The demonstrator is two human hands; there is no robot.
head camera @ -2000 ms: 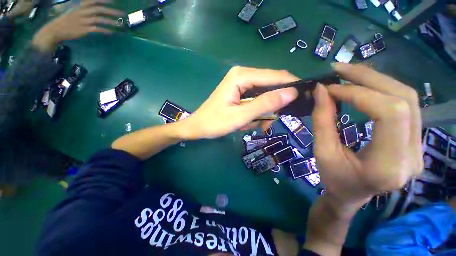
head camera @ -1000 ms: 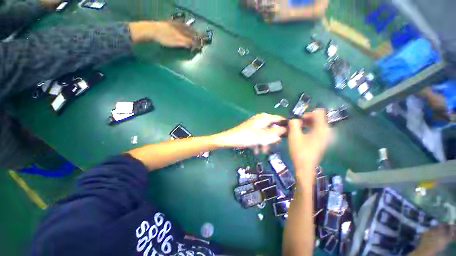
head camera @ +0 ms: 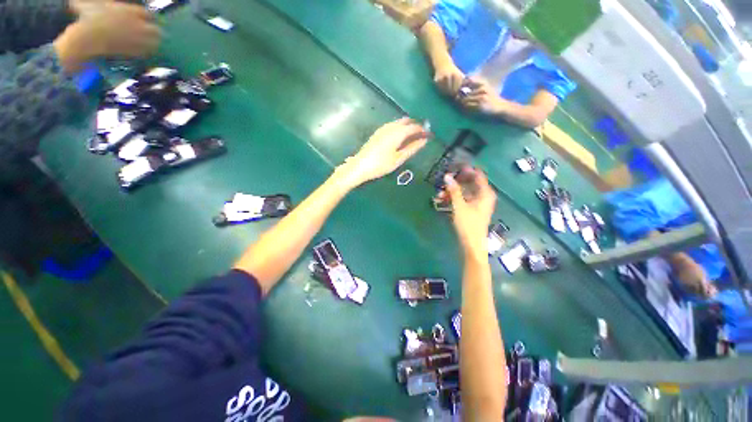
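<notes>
My right hand [head camera: 472, 202] holds a black phone housing [head camera: 456, 154] by its near end, over the middle of the green table. An orange-brown edge shows beside the fingers. My left hand [head camera: 386, 152] is stretched out to the left of the housing, apart from it, fingers together and pointing right. A tiny pale spot is at its fingertips; I cannot tell if it is held. A thin pale ring [head camera: 405, 177] lies on the table between the hands. A board-and-screen assembly [head camera: 422, 288] lies nearer to me.
Part-built phones [head camera: 144, 124] are heaped at left, one phone [head camera: 251, 208] beside them. More assemblies [head camera: 429, 367] lie at bottom centre, partly behind my right forearm. A grey metal bar [head camera: 651, 369] is at right. A person in blue [head camera: 486, 49] works across; another person's hand [head camera: 111, 33] is upper left.
The view has shifted and shows more of the far side. My hands, close together earlier, are now apart, with the housing in my right hand. The other person's hand has moved back left.
</notes>
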